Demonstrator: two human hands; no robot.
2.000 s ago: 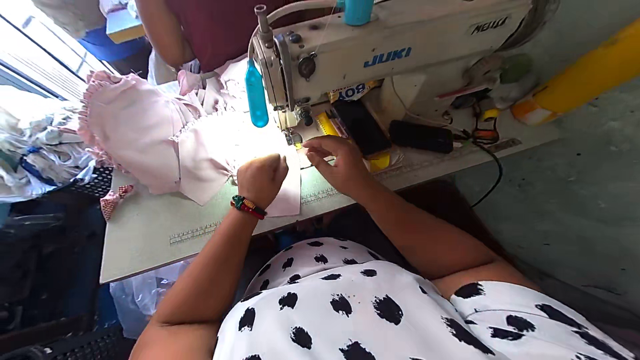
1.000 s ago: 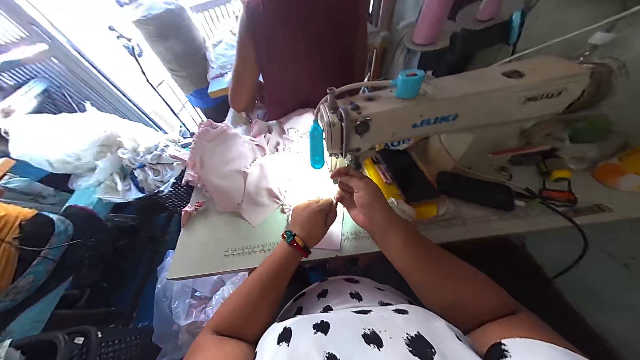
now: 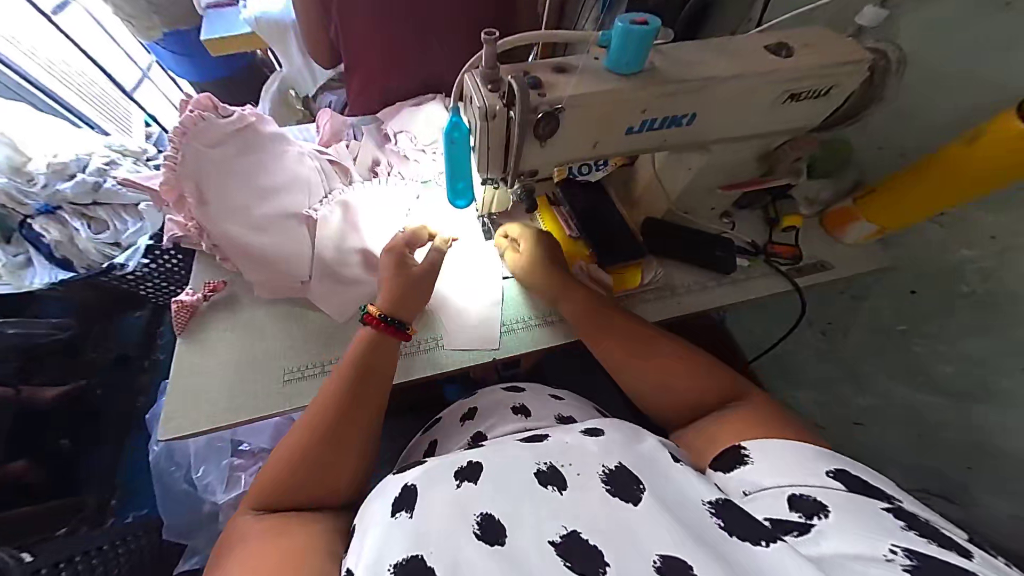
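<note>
A Juki sewing machine (image 3: 680,104) stands on the table, its lit needle area (image 3: 490,212) at the centre. Just left of the needle is my left hand (image 3: 414,260), thumb and index finger pinched over pale pink fabric (image 3: 472,312); whether they grip thread or cloth cannot be told in the glare. My right hand (image 3: 530,252) is right beside the presser foot with its fingers curled, and what lies between the fingertips is too small to tell. A ruffled pink fabric piece (image 3: 240,184) spreads over the table's left part. A blue lamp or tube (image 3: 458,160) hangs by the machine head.
Beside the machine bed lie a dark phone (image 3: 600,220), a black case (image 3: 690,245) and a cable (image 3: 800,312). A checked fabric bow (image 3: 192,306) rests at the table's left edge (image 3: 240,352). A yellow roll (image 3: 936,180) leans at right. A person (image 3: 416,48) is behind the table.
My hands, close together at the needle before, are now farther apart, the left one left of the needle. The view has shifted noticeably between frames.
</note>
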